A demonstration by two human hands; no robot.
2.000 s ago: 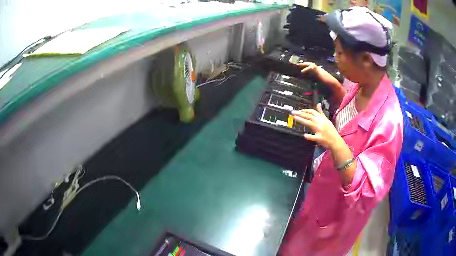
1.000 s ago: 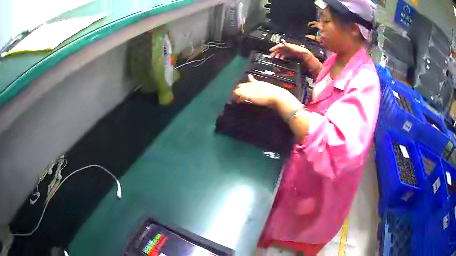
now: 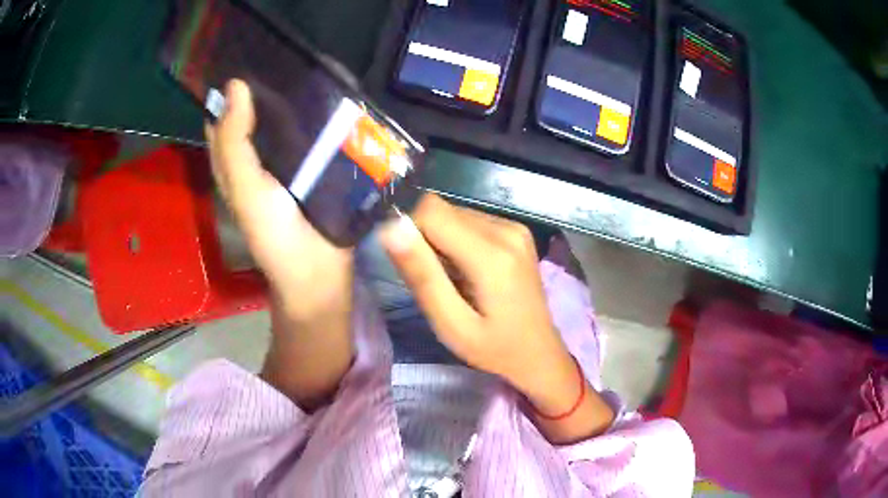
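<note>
My left hand (image 3: 277, 209) holds a smartphone (image 3: 292, 117) tilted above the bench's front edge, its lit screen showing an orange block and a white bar. My right hand (image 3: 477, 282) is at the phone's bottom end, thumb and fingers close together against it. Whether a small plug is between the fingertips is hidden and blurred. A black tray (image 3: 516, 141) lies on the bench with three lit phones in view: one on the left (image 3: 462, 58), one in the middle (image 3: 589, 83) and one on the right (image 3: 703, 117).
The green bench (image 3: 808, 175) ends in a metal-like front edge just below the tray. A red stool (image 3: 146, 243) stands at the left, with a blue crate (image 3: 68, 438) below it. Pink cloth (image 3: 769, 399) of a person's clothing is at the lower right.
The view has swung from the pink-coated neighbour down to the bench's front edge. Both my hands and the held phone have come into view, along with more of a tray of phones.
</note>
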